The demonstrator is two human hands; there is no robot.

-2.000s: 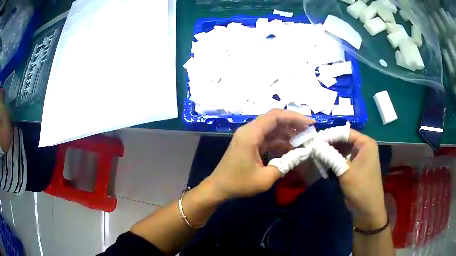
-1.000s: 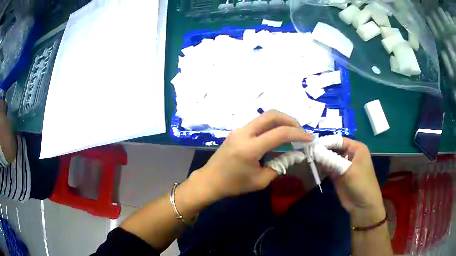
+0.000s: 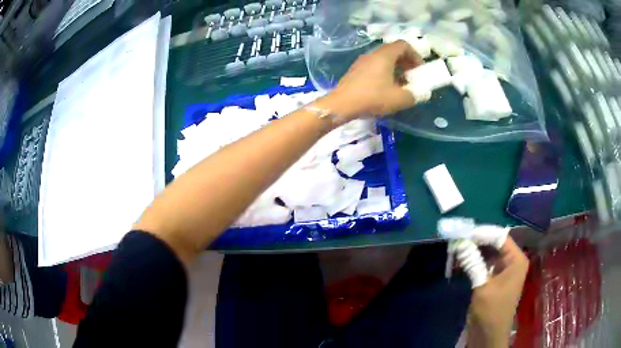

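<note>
My left hand [image 3: 381, 85] reaches across the blue basket [image 3: 397, 183] into the opening of the clear plastic bag [image 3: 490, 132]. Its wrapped thumb and fingers are closed on a cream-white foam block [image 3: 430, 76]. More foam blocks [image 3: 487, 96] lie beside it in the bag. My right hand [image 3: 494, 268], with white ridged finger wraps, is above my lap at the bench edge. It holds a small translucent plastic unit [image 3: 455, 228] between wrapped thumb and finger; a thin rod hangs below it. White pads [image 3: 306, 183] are heaped in the basket.
White sheets [image 3: 102, 146] lie at the left. A clear tray of stemmed parts [image 3: 262, 41] is at the back. A loose white block [image 3: 443, 188] and a dark phone [image 3: 534, 183] lie at the right, near filled trays [image 3: 585, 102]. Red stools stand below the bench.
My left hand has left the unit, reached forward to the bag and taken hold of a foam block. My right hand keeps the unit and has moved slightly right and down. The view has shifted.
</note>
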